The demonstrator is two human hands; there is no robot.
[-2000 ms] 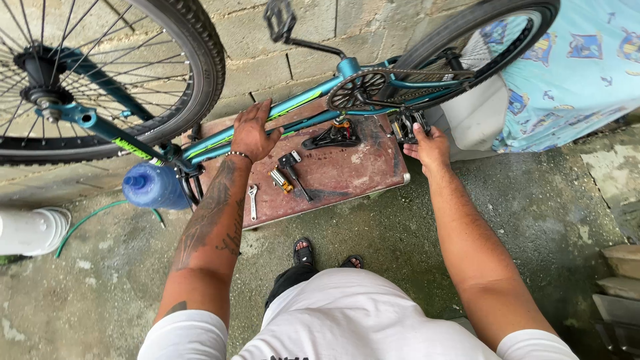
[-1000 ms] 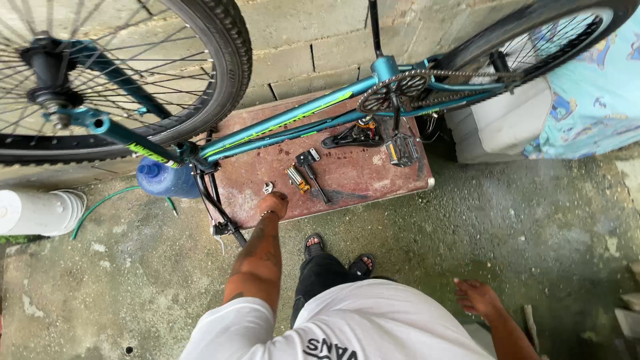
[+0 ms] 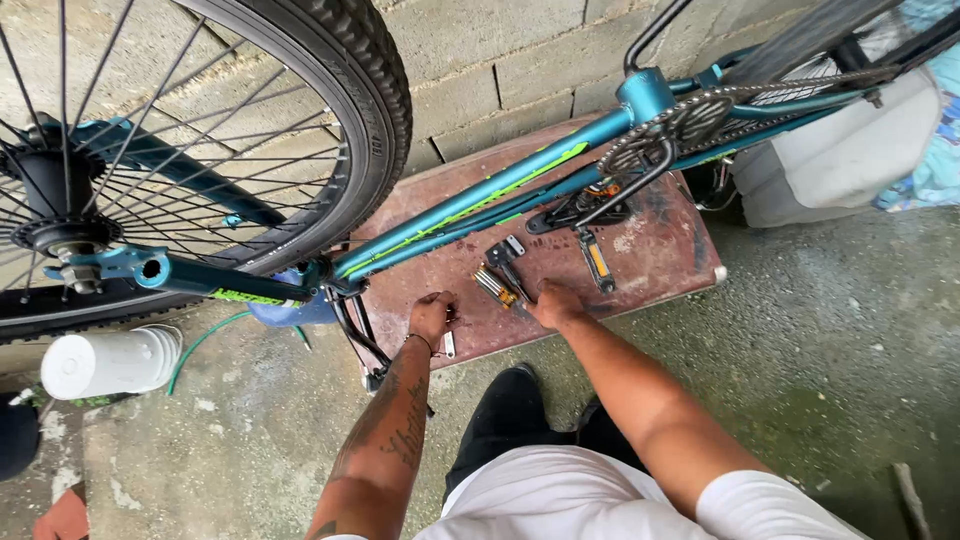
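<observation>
A teal bicycle frame (image 3: 487,191) lies upside down above a low reddish table (image 3: 667,277). My left hand (image 3: 433,319) is at the table's left part, fingers curled over the upper end of a small wrench (image 3: 449,344); whether it grips the wrench is unclear. My right hand (image 3: 556,304) touches the lower end of a black-handled tool (image 3: 513,271) with a metal head plate; its hold is partly hidden. Between the hands lies a folding multi-tool (image 3: 495,286) with orange parts. Right of them hangs a pedal (image 3: 596,261) with an orange reflector. A black bicycle saddle (image 3: 574,214) lies under the frame.
The spoked front wheel (image 3: 375,112) fills the upper left, the chainring (image 3: 667,139) the upper right. A concrete block wall (image 3: 525,82) stands behind. A white bucket (image 3: 112,361), green hose (image 3: 199,345) and blue water jug (image 3: 289,304) are at left, a grey plastic container (image 3: 832,157) at right.
My right hand has come from beside my body to the black-handled tool on the table. My left hand, on the frame two seconds ago, is down by the wrench. The view has moved closer.
</observation>
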